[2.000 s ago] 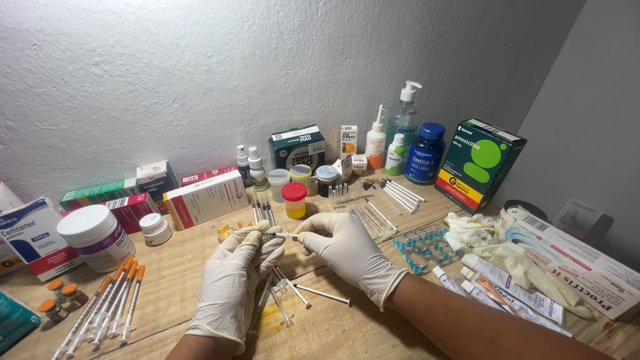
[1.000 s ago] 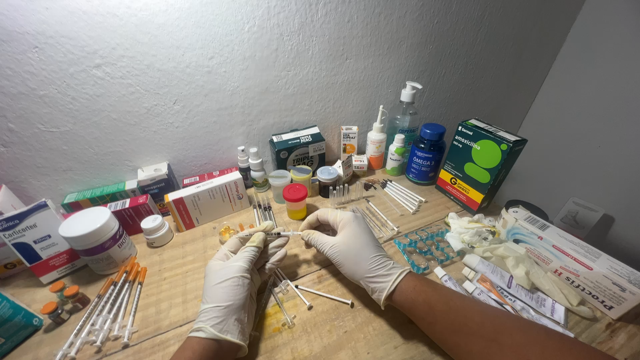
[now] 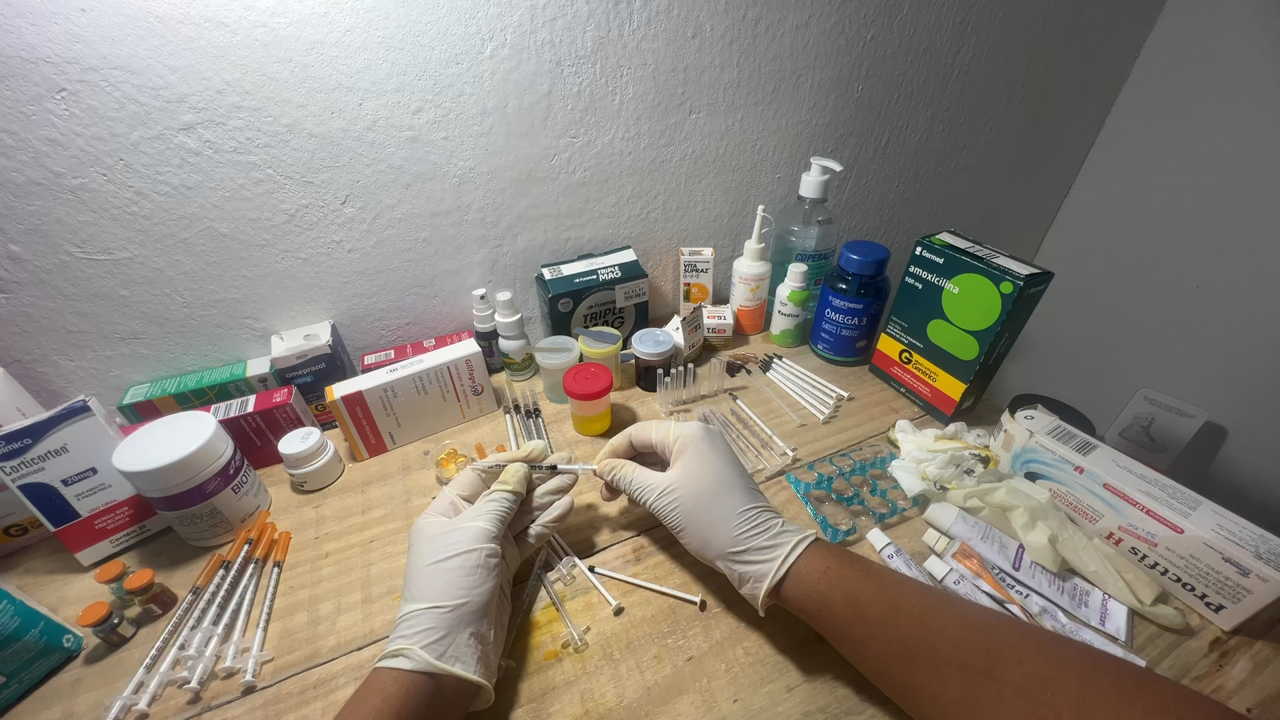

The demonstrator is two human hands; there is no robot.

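My left hand (image 3: 480, 540), in a white glove, holds the barrel of a small syringe (image 3: 535, 468) lying level across its fingers. The gloved fingertips of my right hand (image 3: 690, 490) pinch the syringe's right end. Behind them stands a specimen cup with a red lid (image 3: 587, 398) and yellow liquid. Several loose syringe parts, among them a white plunger (image 3: 648, 586), lie below the hands beside a yellow stain on the wooden table (image 3: 350, 600). Syringes with dark plunger tips (image 3: 525, 418) lie just behind my left hand.
Orange-capped syringes (image 3: 225, 610), small vials (image 3: 150, 592) and a white tub (image 3: 190, 478) are at left. Medicine boxes and bottles line the wall. A blister pack (image 3: 850, 490), crumpled gloves (image 3: 1060, 530), ointment tubes (image 3: 1030, 580) and a long box (image 3: 1150, 510) lie at right.
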